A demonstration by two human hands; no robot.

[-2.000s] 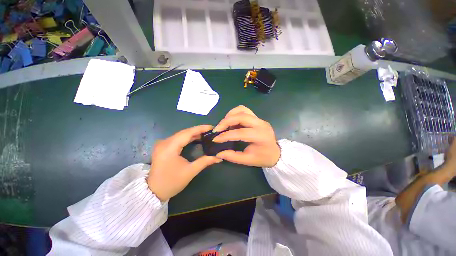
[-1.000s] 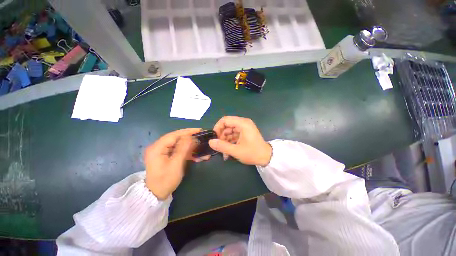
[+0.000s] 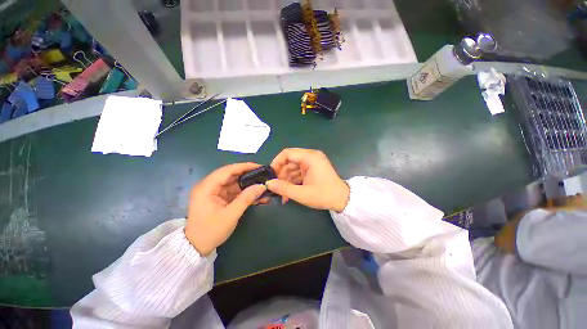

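Note:
A small black rounded-square watch piece [image 3: 257, 177] is held above the green bench in front of me, tilted, with no tail showing. My left hand [image 3: 219, 199] grips its left side, with the thumb on its near edge. My right hand [image 3: 310, 180] has its thumb and bent fingers at the right edge. The fingers hide parts of it, so I cannot tell whether it is an empty case or an assembled head. A loose white wipe [image 3: 242, 127] lies on the bench beyond my hands.
Wipe stack [image 3: 128, 126] and tweezers [image 3: 188, 115] lie left. A small display stack [image 3: 326, 103] sits below the white tray [image 3: 232, 45]. A bottle [image 3: 438, 74], crumpled wipe [image 3: 493, 91] and clear plastic trays [image 3: 555, 122] stand right. Binder clips [image 3: 42, 87] are upper left. A neighbour's arm shows lower right.
Since a second ago the black piece has turned to show a narrower face, and my left thumb has come onto its near edge. The neighbour's arm has come back into view.

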